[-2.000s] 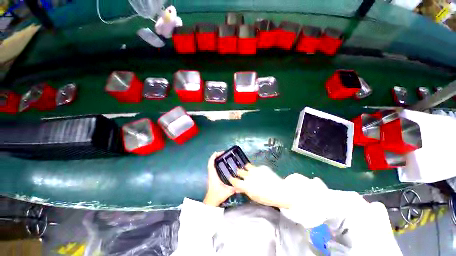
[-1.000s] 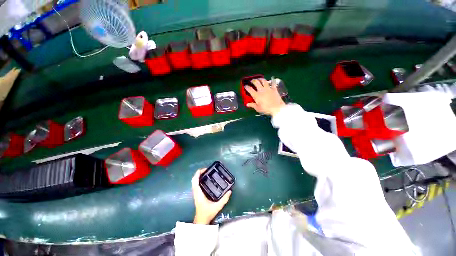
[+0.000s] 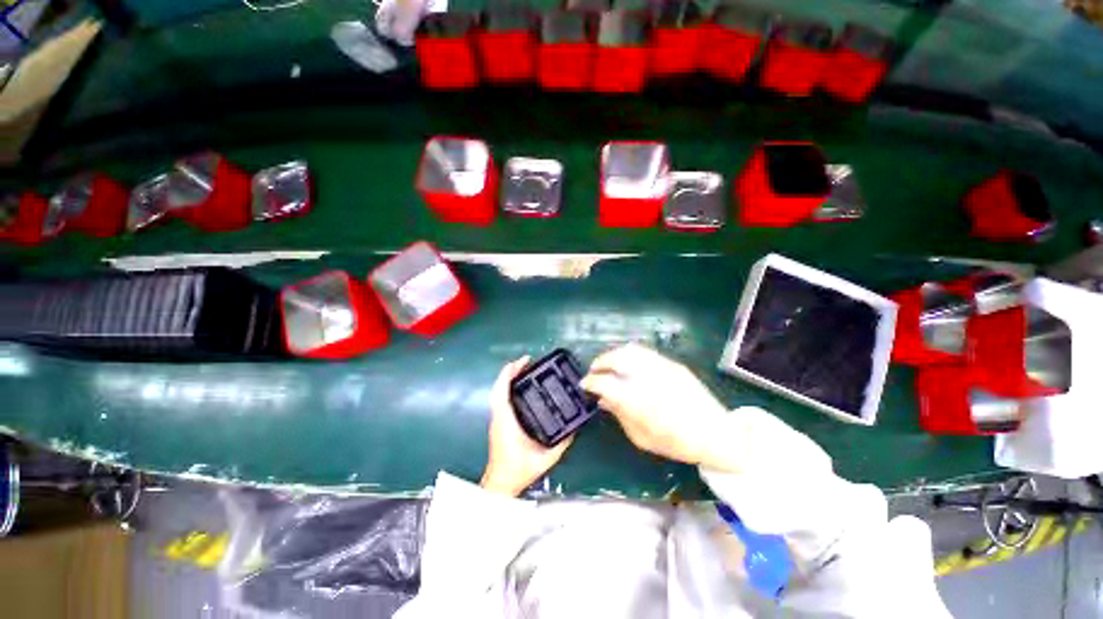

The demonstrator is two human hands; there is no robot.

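Note:
A black insert [image 3: 555,397] with long slots lies in my left hand [image 3: 514,441], held just above the near worktop at the centre. The fingers of my left hand wrap its left and lower edges. My right hand [image 3: 659,405] is at the insert's right edge with its fingertips together. Whether a small part is between those fingertips is too small to tell. The loose dark parts on the worktop are hidden behind my right hand. A white-rimmed parts tray [image 3: 884,358] full of dark bits is right of my hands.
Stacked black inserts [image 3: 133,312] lie at left beside two red tins [image 3: 333,317]. Red tins [image 3: 460,181] and silver lids [image 3: 533,186] stand on the belt; one tin [image 3: 784,185] is black inside. More tins line the far side. Piled tins [image 3: 998,351] stand right, by a white sheet [image 3: 1064,429].
My right hand has come back from a tin on the belt to the insert in my left hand. That tin, black inside, and the other belt tins have shifted right. The view has turned.

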